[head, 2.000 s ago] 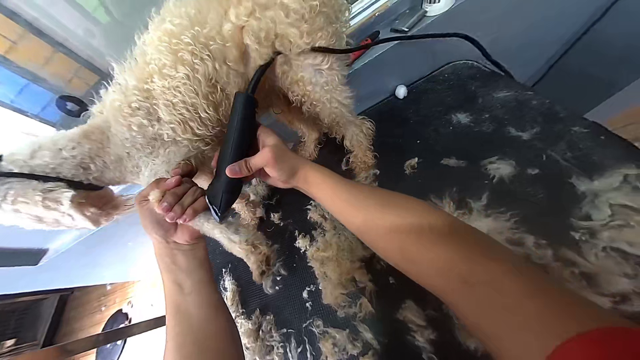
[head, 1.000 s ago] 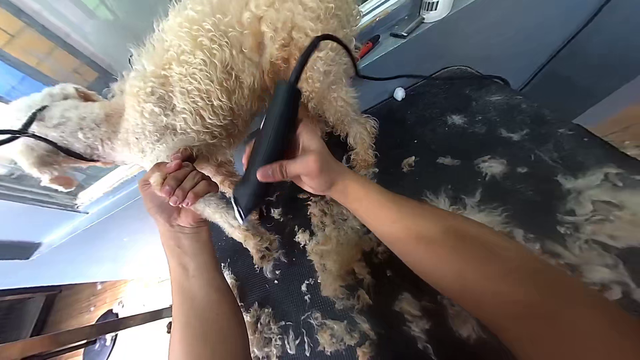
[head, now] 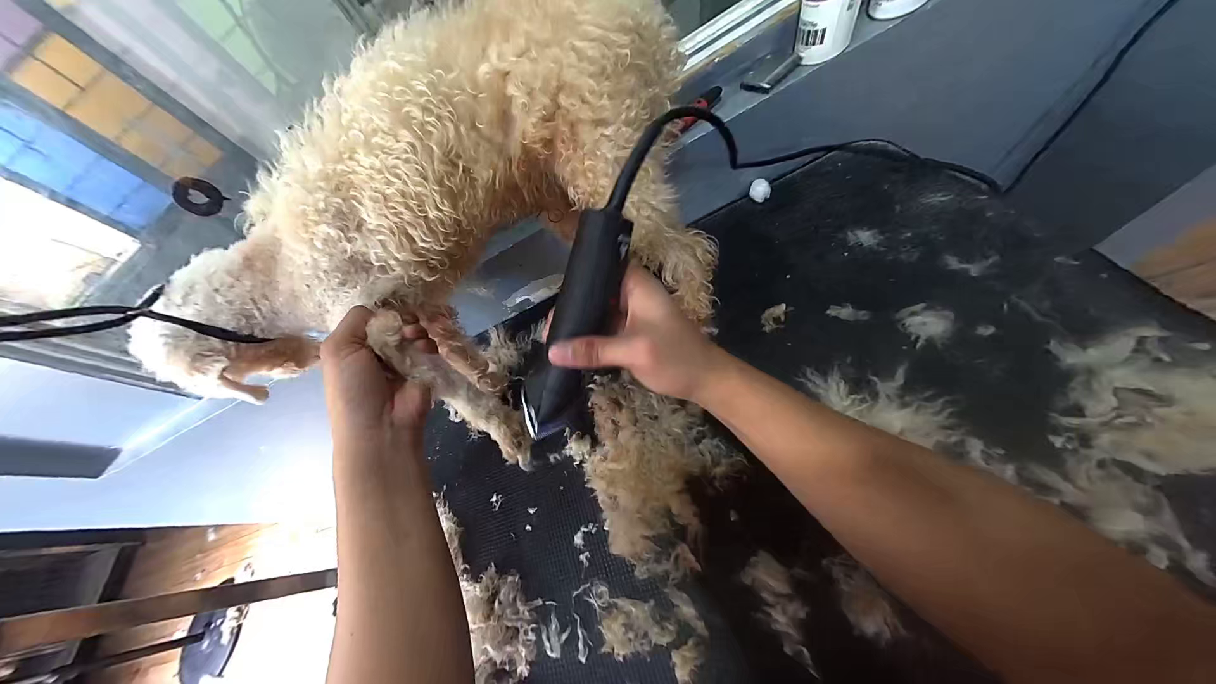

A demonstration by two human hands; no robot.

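Observation:
A curly-coated cream dog (head: 446, 123) stands on a black grooming table (head: 807, 256), its head toward the left with a black cord around the neck. My left hand (head: 380, 366) is closed around a front leg (head: 465, 394), near its upper part; the lower leg shows short hair. My right hand (head: 636, 342) holds a black corded electric clipper (head: 584, 285), thumb on its side. The clipper's blade (head: 534, 418) points down, close beside the paw; whether it touches the hair cannot be told. Clipped tufts (head: 646, 465) lie just right of the blade.
Loose hair (head: 1140, 408) is scattered over the table's right side. The clipper's cable (head: 817, 150) runs along the back edge, near a white cotton ball (head: 760, 190). A white bottle (head: 825, 30) and a red-and-black tool (head: 698, 106) rest on the sill. A black lead (head: 76, 323) stretches left.
The clipper in my right hand has moved down the foreleg from near my left hand to beside the paw. My left hand still grips the leg, now with its fingers turned away from view.

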